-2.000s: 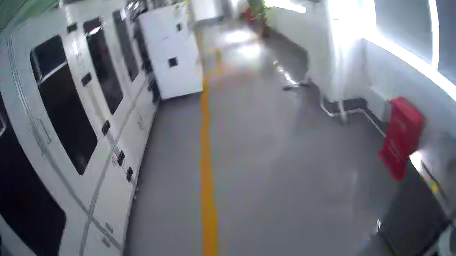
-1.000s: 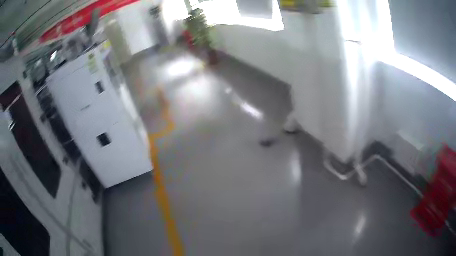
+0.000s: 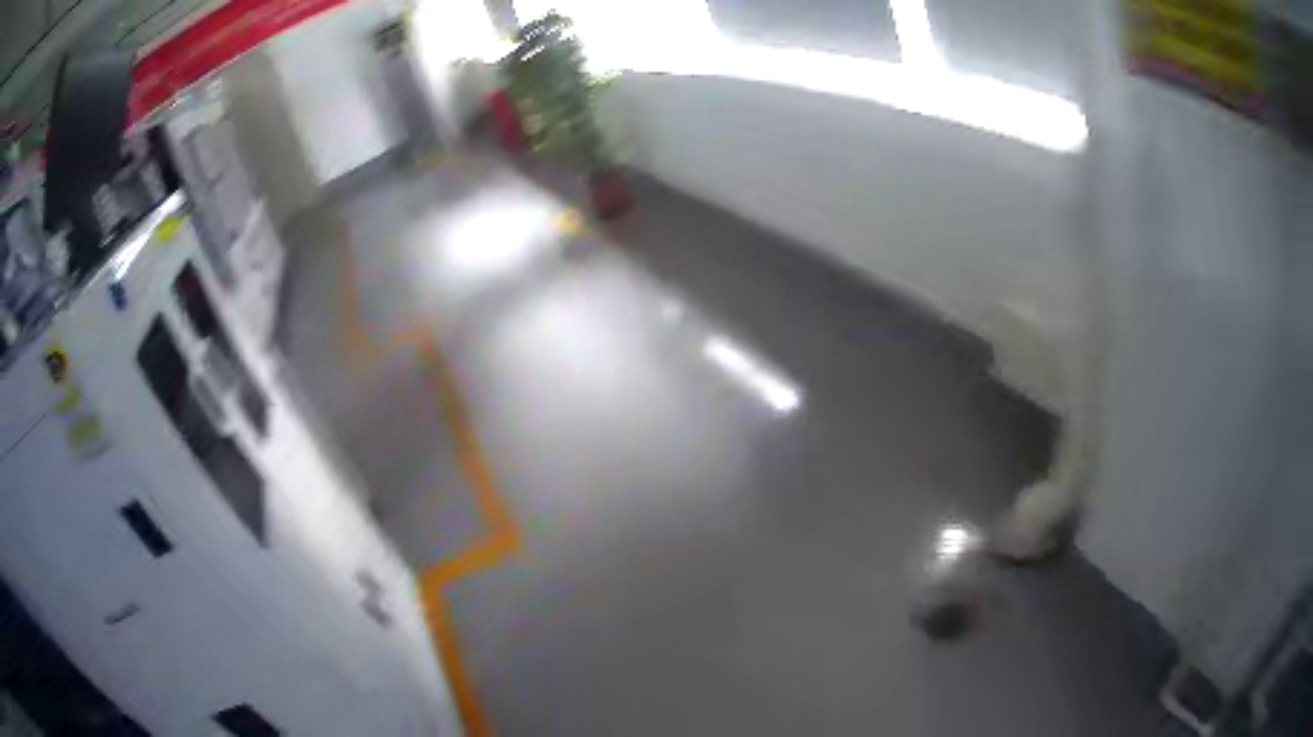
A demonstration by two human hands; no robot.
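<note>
Neither of my hands is in the picture, and I see no held thing. Nearest on the left stands a white machine enclosure (image 3: 87, 518) with small black handles and yellow stickers. Its side has a long dark window (image 3: 200, 418). The picture is tilted and blurred by motion.
A grey glossy floor (image 3: 691, 576) carries an orange lane line (image 3: 468, 446) with a step in it. On the right are a white pillar (image 3: 1195, 360) and a low white wall (image 3: 821, 159) under bright windows. A potted plant (image 3: 555, 94) and a pale door (image 3: 331, 101) are at the far end.
The view has moved forward along the aisle and turned. The white enclosure and the pillar are now closer. The red object on the right has left the picture.
</note>
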